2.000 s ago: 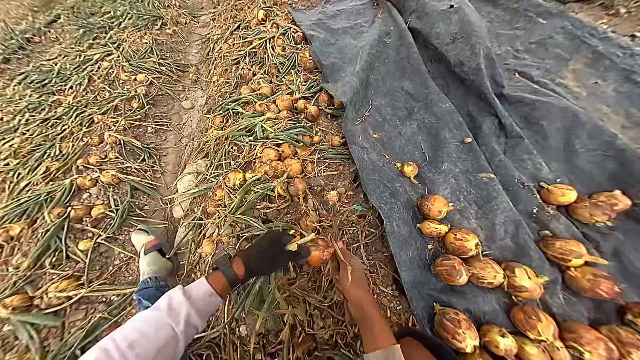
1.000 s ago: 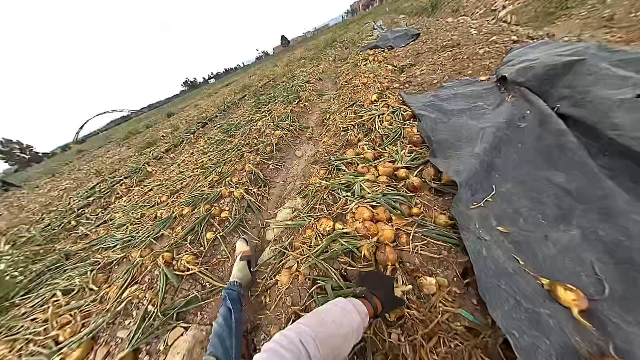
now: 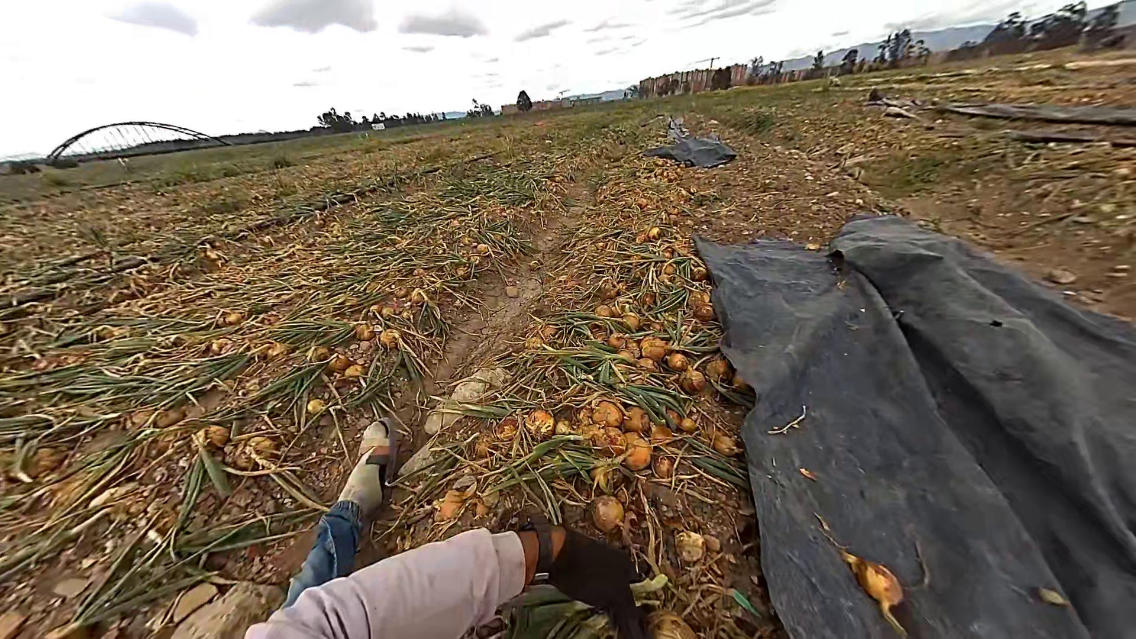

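Observation:
My left hand, in a black glove with a dark band at the wrist, reaches down at the bottom of the view beside green onion leaves. An onion lies partly in view just right of its fingers; whether they grip anything is hidden. Just above the glove rests another yellow onion, and several more lie among leaves farther up the row. My right hand is out of view. A single onion with a dry neck lies on the dark fabric sheet at the right.
A bare furrow with flat stones runs up the middle. My shod foot stands left of it. Pulled onion plants cover the ground at the left. Another dark sheet lies farther up the row.
The view has tilted up toward the horizon. Two seconds ago both hands were at an onion; the right hand has since left the view, while the left stays low over the row.

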